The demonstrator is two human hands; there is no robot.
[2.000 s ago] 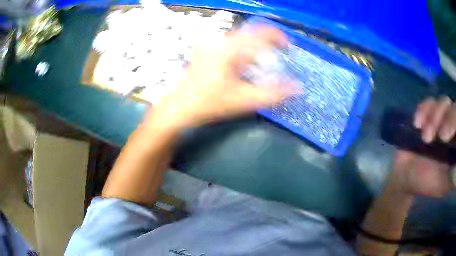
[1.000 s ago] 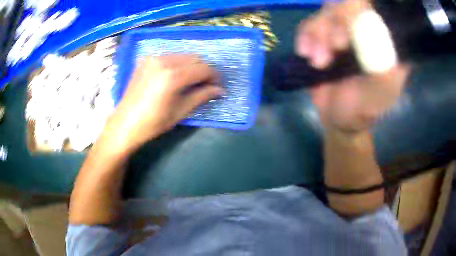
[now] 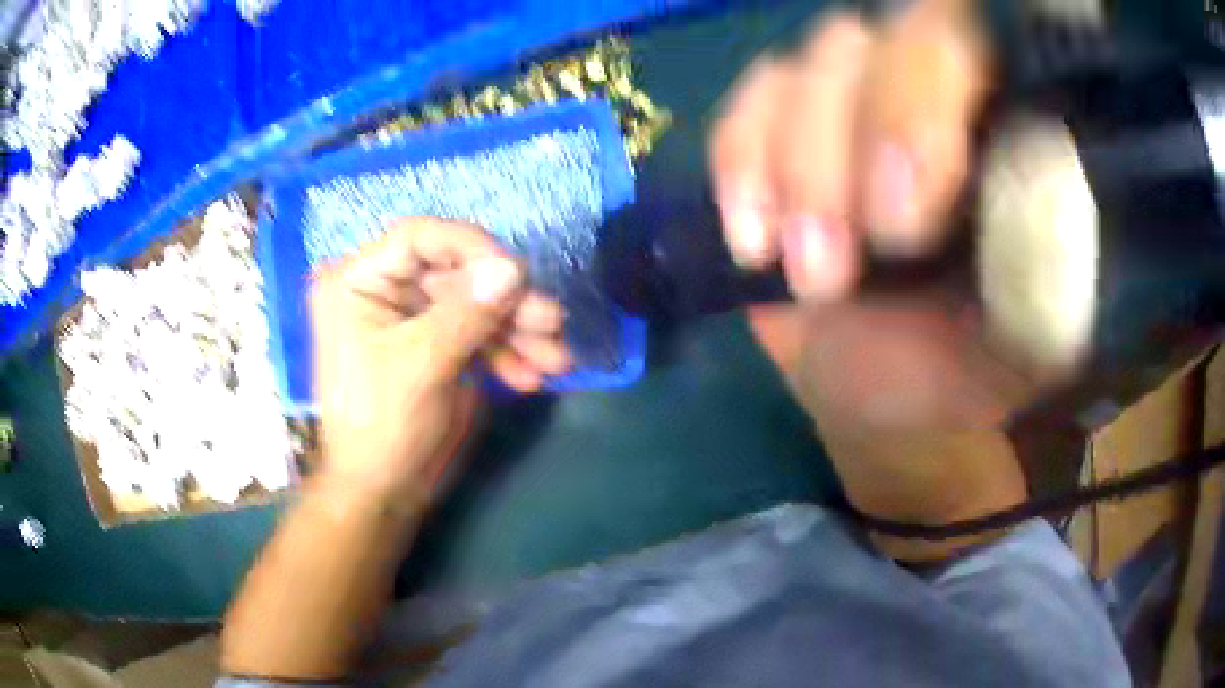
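My right hand (image 3: 860, 202) is wrapped around a thick black electric screwdriver (image 3: 1155, 202), with a cream wrap on one finger. The screwdriver's dark nose points left, close to my left hand's fingers. My left hand (image 3: 417, 336) is over the front of the blue screw tray (image 3: 629, 175), thumb and fingertips bent together. Whether a part or screw is between them is hidden by the fingers and blur. Tiny silvery screws (image 3: 443, 188) fill the tray.
A shallow cardboard box (image 3: 101, 470) heaped with white parts (image 3: 175, 363) stands left of the tray. Brass-coloured bits (image 3: 591, 81) lie behind the tray. A deep-blue sheet-covered surface (image 3: 363, 40) with white clusters is at the back left. A black cord (image 3: 1048, 508) crosses my right wrist.
The view has shifted and turned. My right hand and the screwdriver have come left, close to my left hand. My left hand's fingers, earlier over the screws, are now bent together at the tray's front.
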